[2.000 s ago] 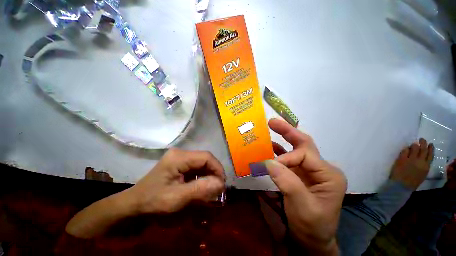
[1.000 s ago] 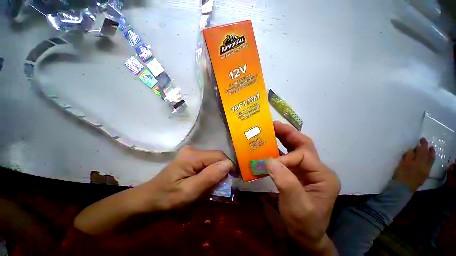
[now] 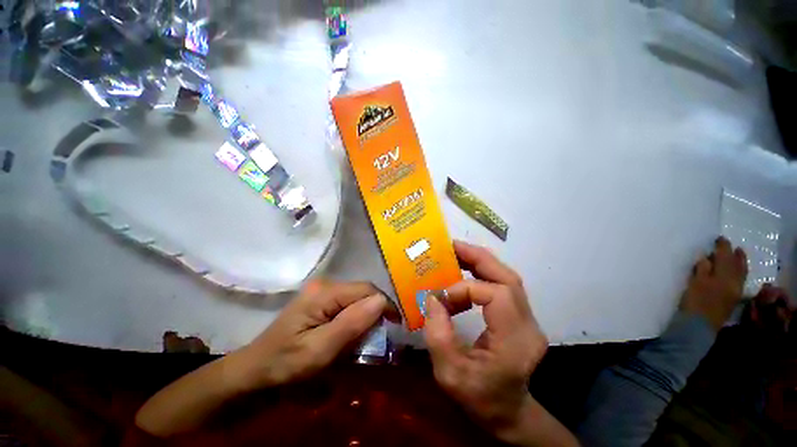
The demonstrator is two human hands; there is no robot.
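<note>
The retail box point(image 3: 395, 205) shows its orange-yellow narrow side with "12V", tilted slightly left. A small bluish hologram sticker point(image 3: 428, 302) lies at its bottom end, partly under my right thumb. My right hand point(image 3: 489, 327) holds the box's lower end, with the thumb on the sticker and the fingers at the right edge. My left hand point(image 3: 323, 327) is closed at the box's lower left edge and pinches the sticker strip point(image 3: 374, 342), whose silvery end hangs below the fingers over the dark table edge. The fingers hide the rest of the grip.
A shiny pile of label strips point(image 3: 105, 52) lies at upper left, with a sticker strip point(image 3: 253, 161) trailing from it. A backing strip point(image 3: 188, 266) loops around it. A yellow-green piece point(image 3: 476, 209) lies right of the box. Another person's hand point(image 3: 717, 275) touches a pale sheet point(image 3: 751, 231).
My right thumb has moved from the sticker's right end onto it. The hanging strip end now shows below my left hand. The box and right hand sit lower and further left in view.
</note>
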